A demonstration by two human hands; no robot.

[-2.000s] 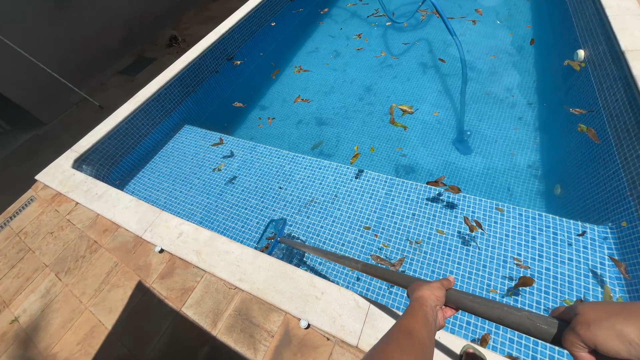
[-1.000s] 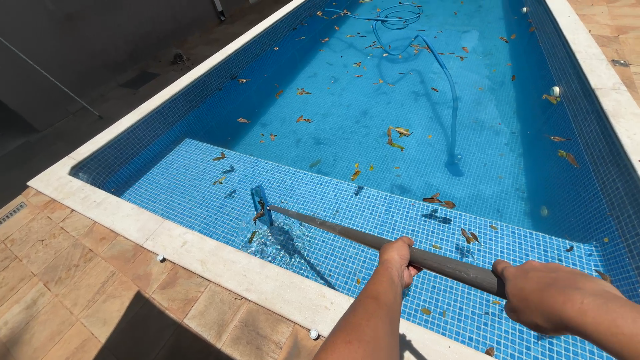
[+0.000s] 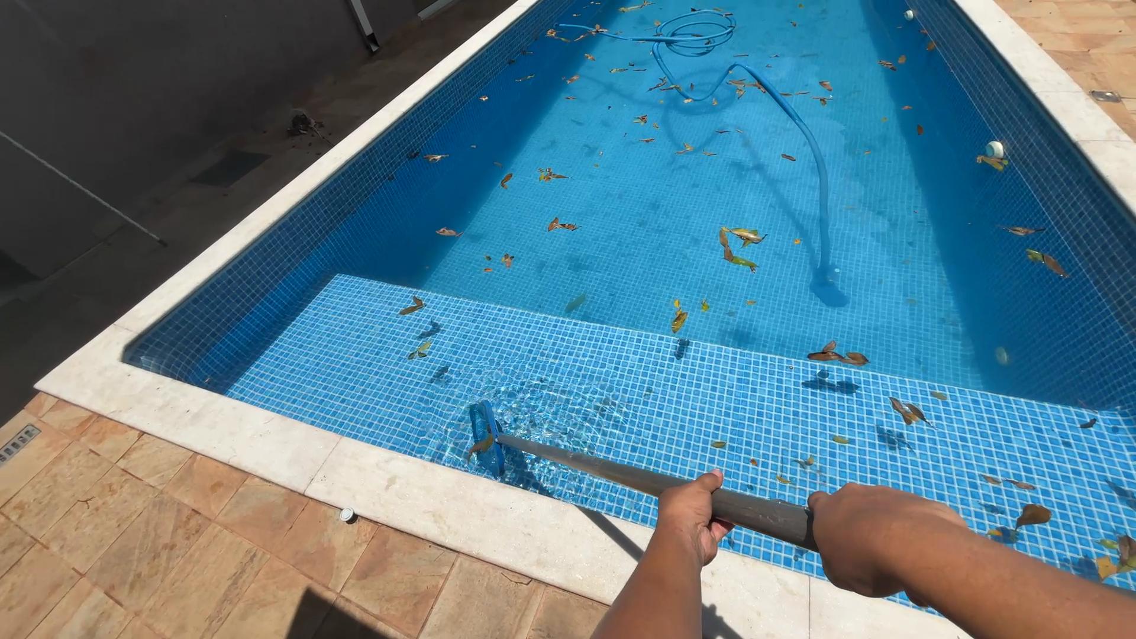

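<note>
A long grey pole (image 3: 612, 472) slants across the near end of the pool, held in both my hands. My left hand (image 3: 694, 519) grips it partway along, while my right hand (image 3: 874, 540) is closed round its thicker end. At the far end of the pole a blue pool tool head (image 3: 485, 437), its exact kind not clear, stands tilted at the water over the shallow tiled ledge, with a brown leaf against it. Ripples spread around the head. Brown leaves (image 3: 837, 354) float over the ledge and the deeper water.
A blue hose (image 3: 812, 146) loops on the water and runs down to a submerged piece (image 3: 829, 289) on the pool floor. Pale stone coping (image 3: 444, 497) edges the pool, with stone paving (image 3: 213, 550) beside it. A dark wall (image 3: 160, 89) stands at the left.
The blue head was lower at the ledge by the coping, then was raised with a leaf on it; it is now lower again, near the coping. The view has tilted up to show more of the pool.
</note>
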